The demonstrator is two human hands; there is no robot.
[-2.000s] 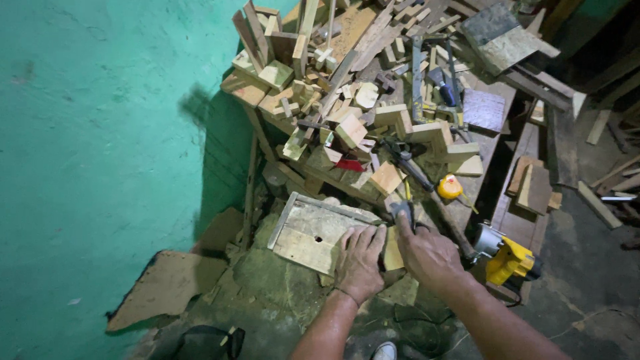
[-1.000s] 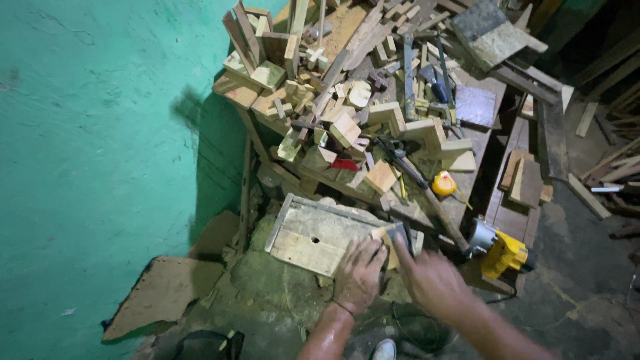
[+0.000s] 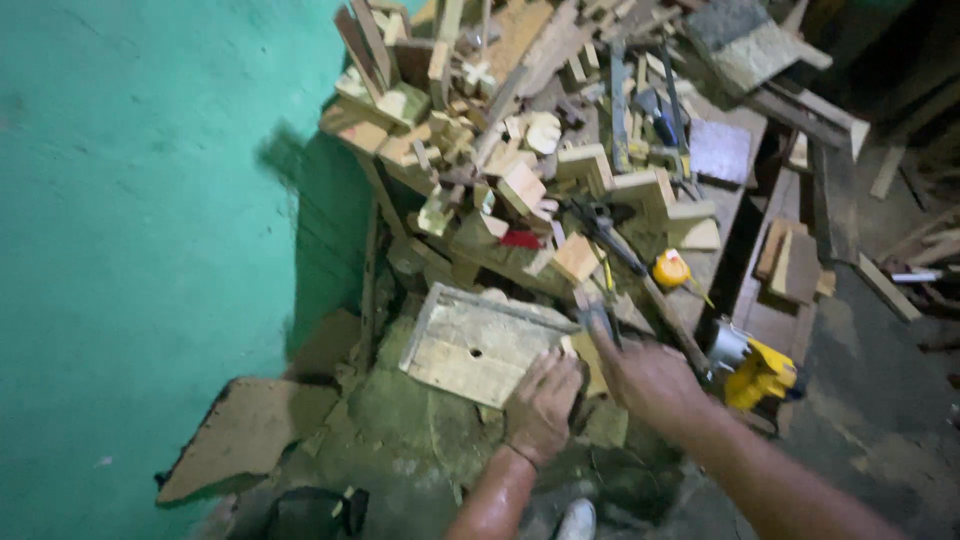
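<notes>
My left hand (image 3: 545, 397) lies on the right part of a wooden board (image 3: 480, 341) with raised edge strips and a small hole, its fingers against a small piece of light wood (image 3: 589, 364). Just to the right, my right hand (image 3: 649, 379) is closed around a dark, flat-bladed tool (image 3: 592, 311), its index finger stretched along it; blur hides what kind of tool it is. The tool points up toward the bench edge, close to a light wooden block (image 3: 576, 257). The palm side of each hand is hidden.
Wood offcuts (image 3: 525, 184) crowd the bench beyond the board. A hammer-like tool with a long wooden handle (image 3: 671, 319), an orange tape measure (image 3: 671, 268) and a yellow power tool (image 3: 761, 375) are at right. A green wall (image 3: 150, 187) stands at left.
The small light wood piece, upright-edged near the tool a second ago, now sits lower beside my left fingers. My right hand stays on the dark tool, which has shifted slightly.
</notes>
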